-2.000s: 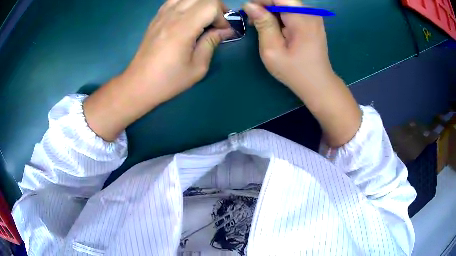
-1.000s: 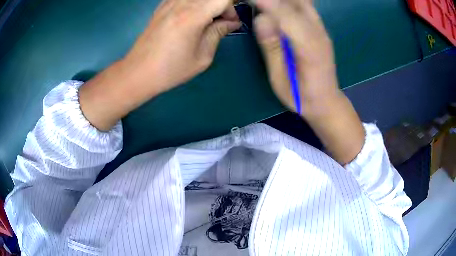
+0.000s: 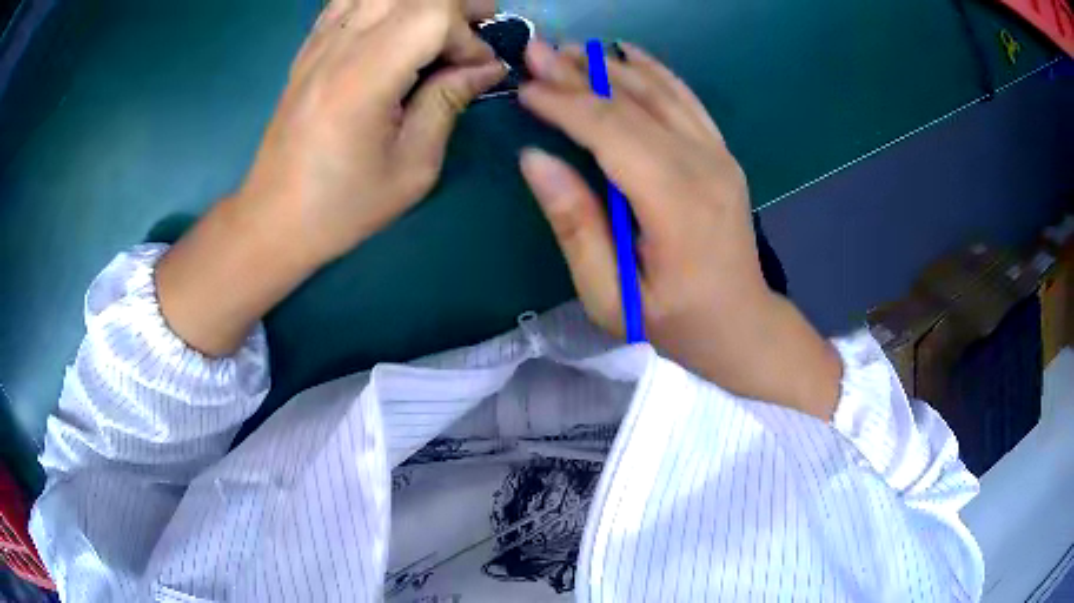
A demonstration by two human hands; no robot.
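Note:
My left hand (image 3: 365, 130) grips a small smartwatch body (image 3: 506, 42) between thumb and fingers near the top edge of the picture. The watch shows a dark face with a pale rim; its left part is hidden by my fingers. My right hand (image 3: 654, 194) is just right of the watch, fingers spread, with fingertips close to its edge; whether they touch it is unclear. A thin blue spudger (image 3: 622, 242) is held in my right hand, threaded between the fingers and lying across the palm side, one end pointing down towards me.
The green bench mat (image 3: 389, 277) lies under my hands. A red tray (image 3: 1042, 21) is at the top right corner, and another red edge (image 3: 21, 530) at the lower left. A dark cable (image 3: 975, 53) lies near the right tray. Cardboard boxes (image 3: 930, 342) stand beyond the bench at right.
My left hand and the watch have shifted left. My right hand has opened its fingers, and the blue spudger has swung from level to nearly upright in the picture.

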